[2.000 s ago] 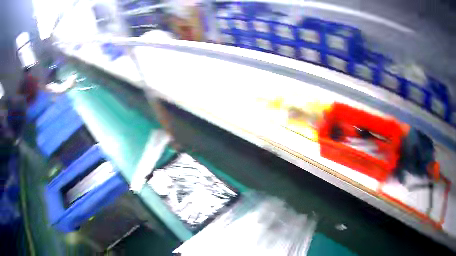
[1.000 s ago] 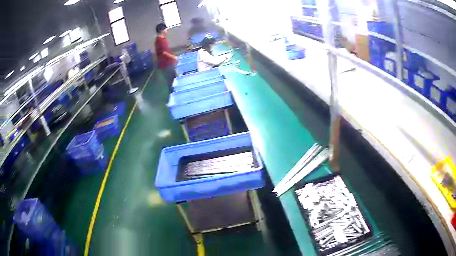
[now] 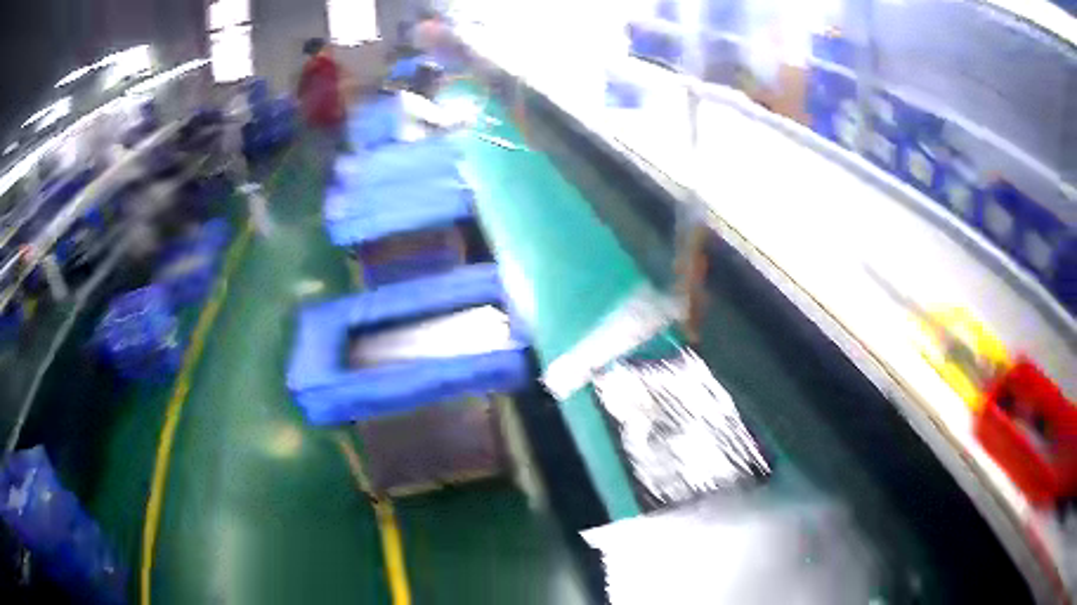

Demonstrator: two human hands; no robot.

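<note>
Neither of my hands is in the picture. The frame is blurred. A black tray (image 3: 683, 428) heaped with short silver metal parts lies on the green bench (image 3: 555, 236), right of centre. Nearer me, a pale silver mass, probably metal rods (image 3: 732, 555), is cut off by the bottom edge. Beyond the tray, a bundle of long silver tubes (image 3: 612, 343) lies across the bench.
A blue tote (image 3: 408, 396) holding pale parts stands on a stand left of the bench, with another blue tote (image 3: 402, 195) behind. A white shelf (image 3: 815, 272) runs along the right, bearing a yellow bin (image 3: 963, 352) and red bin (image 3: 1030, 431). A person in red (image 3: 319, 89) stands far off.
Since one second ago, the view has turned right and down, so the bench and totes sit further left. The red bin shows more, and the nearest rods show as a larger, blurred pale mass.
</note>
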